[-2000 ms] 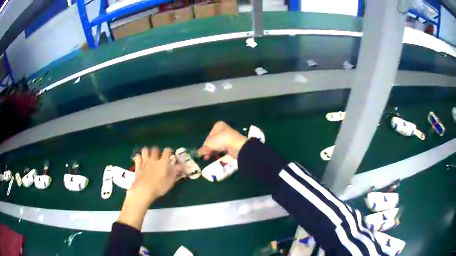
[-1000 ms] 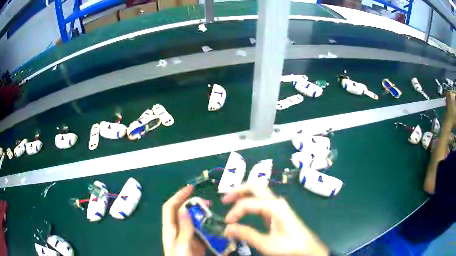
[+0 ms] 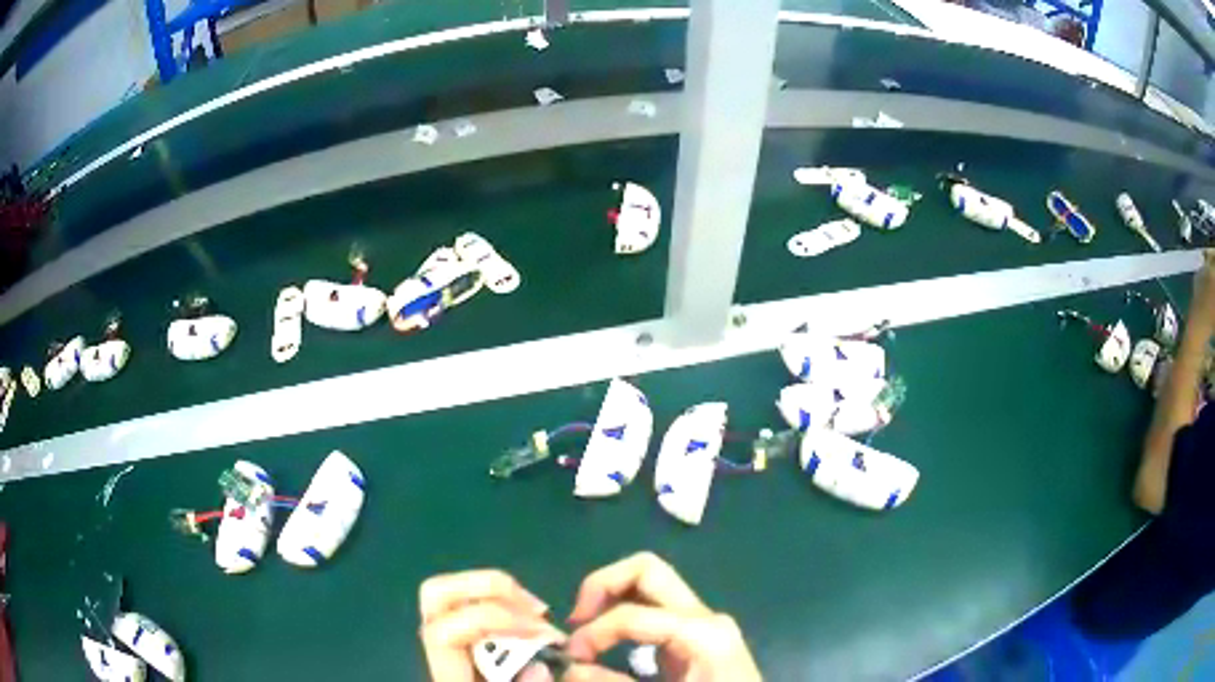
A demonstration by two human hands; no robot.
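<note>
My left hand [image 3: 482, 621] holds a white housing [image 3: 512, 656] with dark marks at the bottom centre of the view. My right hand [image 3: 662, 626] is close against it, its fingertips at a small dark part at the housing's edge. A small white piece [image 3: 644, 660] shows between the fingers of my right hand. The lower part of both hands is cut off by the picture's edge. Just beyond my hands lie two white shells, the left one [image 3: 614, 438] and the right one [image 3: 690, 462], each with a circuit board on wires.
A pile of wired shells [image 3: 859, 469] lies right of centre. More shells [image 3: 324, 509] lie at the left. A pale rail [image 3: 400, 398] with an upright post [image 3: 714, 173] divides the bench from the belt [image 3: 533, 280], which carries shells and strips. Another person's arm [image 3: 1170, 400] is at the right.
Both hands have moved from the belt to the near bench. The open blue-filled housing seen in them a second ago now shows a white side. Belt pieces have shifted right.
</note>
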